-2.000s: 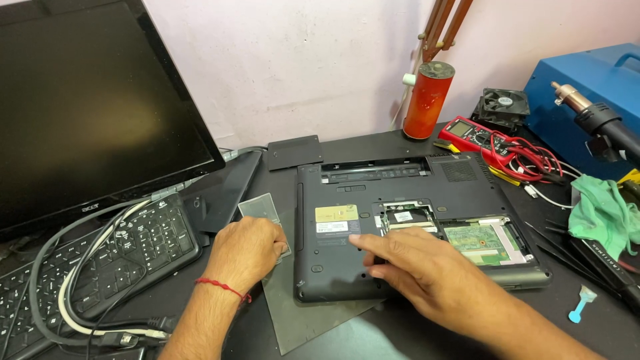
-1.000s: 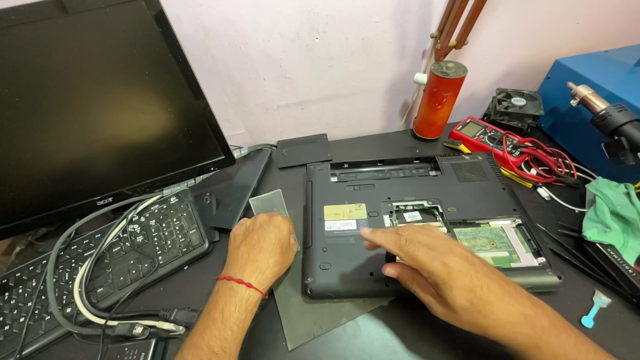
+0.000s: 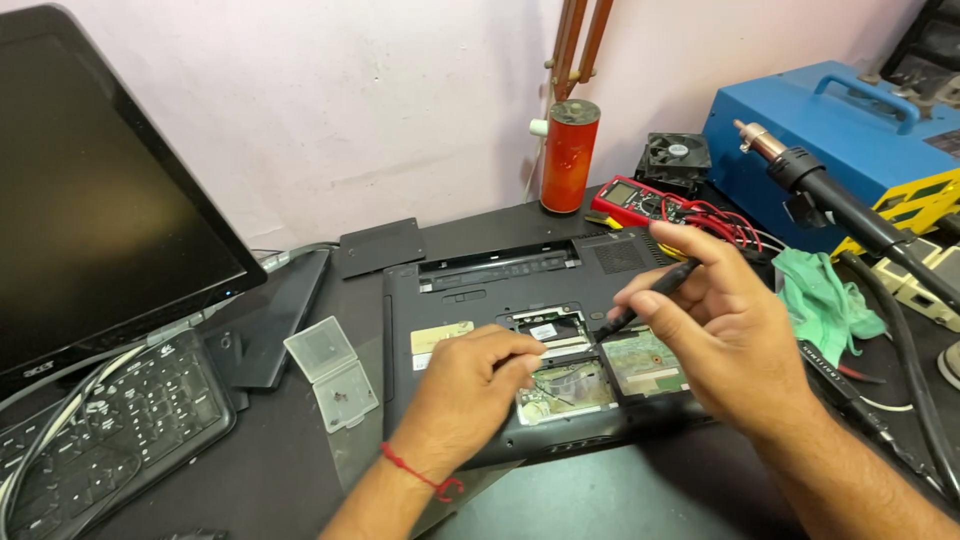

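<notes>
An upside-down black laptop lies on the desk, its bottom bays uncovered and circuit board showing. My right hand holds a slim black screwdriver, its tip down at the edge of the middle bay. Over the laptop's left part, my left hand has thumb and fingertips close together beside that bay; whether something small is between them cannot be told. Left of the laptop, a clear plastic box lies unfolded with small dark screws in its lower half.
A monitor and black keyboard stand at left. A black cover panel lies behind the laptop. Toward the right are a red multimeter, a green cloth, a hot-air handpiece and a blue station.
My left hand has moved right, from over the clear plastic at the laptop's left onto the laptop. The screwdriver now shows in my right hand, and the unfolded box is uncovered.
</notes>
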